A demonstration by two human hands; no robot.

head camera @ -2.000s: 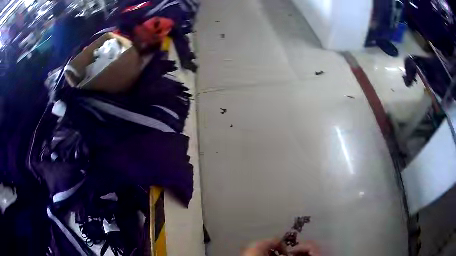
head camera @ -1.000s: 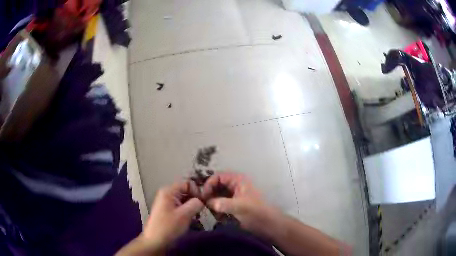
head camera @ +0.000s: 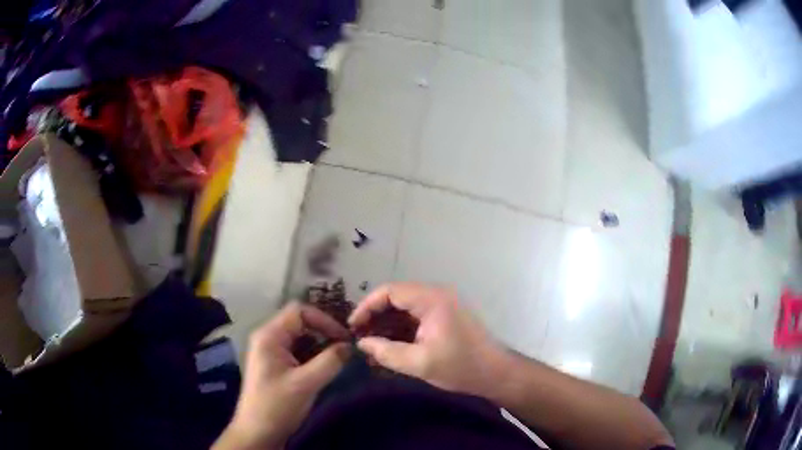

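Note:
A knobbly brown cluster point(head camera: 329, 297) shows just above and between my fingertips, low in the middle of the view. My left hand point(head camera: 292, 365) pinches at it with thumb and finger. My right hand point(head camera: 431, 338) meets it from the right, thumb and fingertips together, almost touching my left fingertips. More brown bits show inside the curl of both hands. Which fingertips hold the stem is too blurred to tell.
An open brown carton point(head camera: 92, 255) with white material stands at left. A red plastic bag point(head camera: 180, 127) lies beyond it by yellow-black tape. Dark purple cloth point(head camera: 281, 66) hangs over the edge. A white table point(head camera: 730, 97) stands upper right, a red item point(head camera: 789, 319) lower right.
The view has moved forward along the aisle; the open carton and red bag now show larger at left. Both hands stay together at the cluster.

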